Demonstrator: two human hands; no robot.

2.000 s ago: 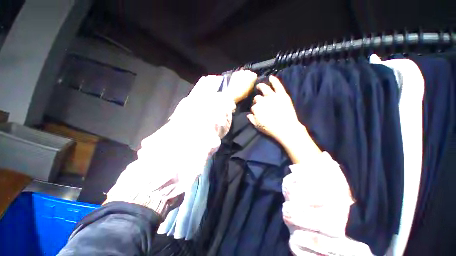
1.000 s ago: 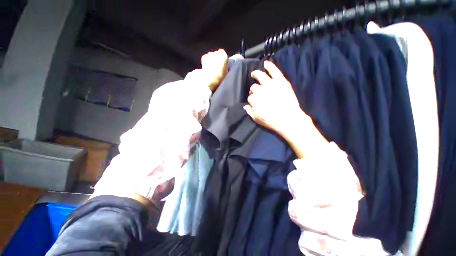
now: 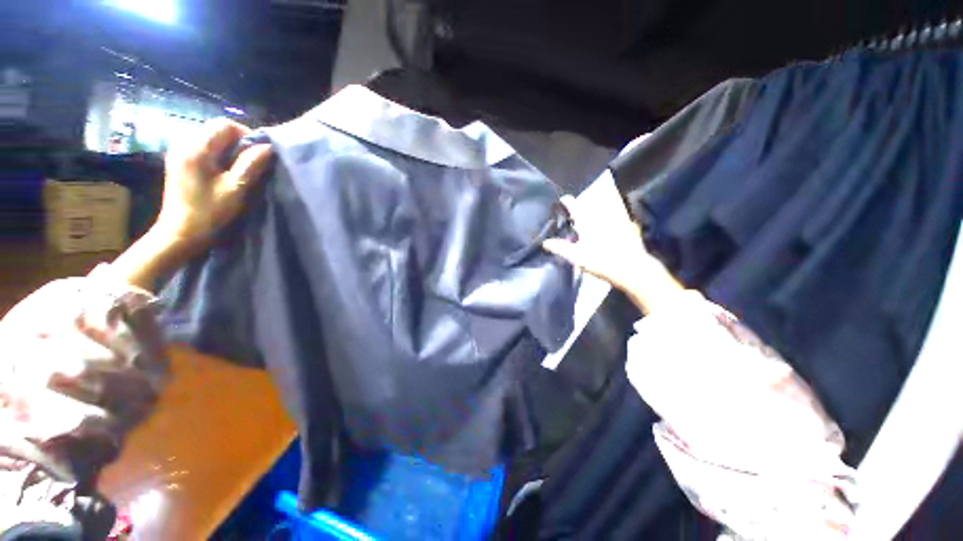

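Note:
A grey short-sleeved shirt (image 3: 364, 254) with a paler collar hangs spread between my hands in front of me. My left hand (image 3: 211, 180) grips its left shoulder. My right hand (image 3: 602, 243) pinches the other shoulder, beside a white edge of cloth. A dark curve behind the collar may be a hanger hook; I cannot tell clearly. The lower part of the shirt hangs over a blue crate.
Navy garments (image 3: 803, 232) hang close together at right from a rail (image 3: 929, 37), with a white one at the far right edge. A blue crate (image 3: 422, 497) stands below. An orange-brown table (image 3: 201, 433) is at lower left. A cardboard box (image 3: 88, 217) is farther back.
The view has turned left, away from the rail. The grey shirt is now held up between both hands, apart from the row of hung garments. The table has come into fuller view.

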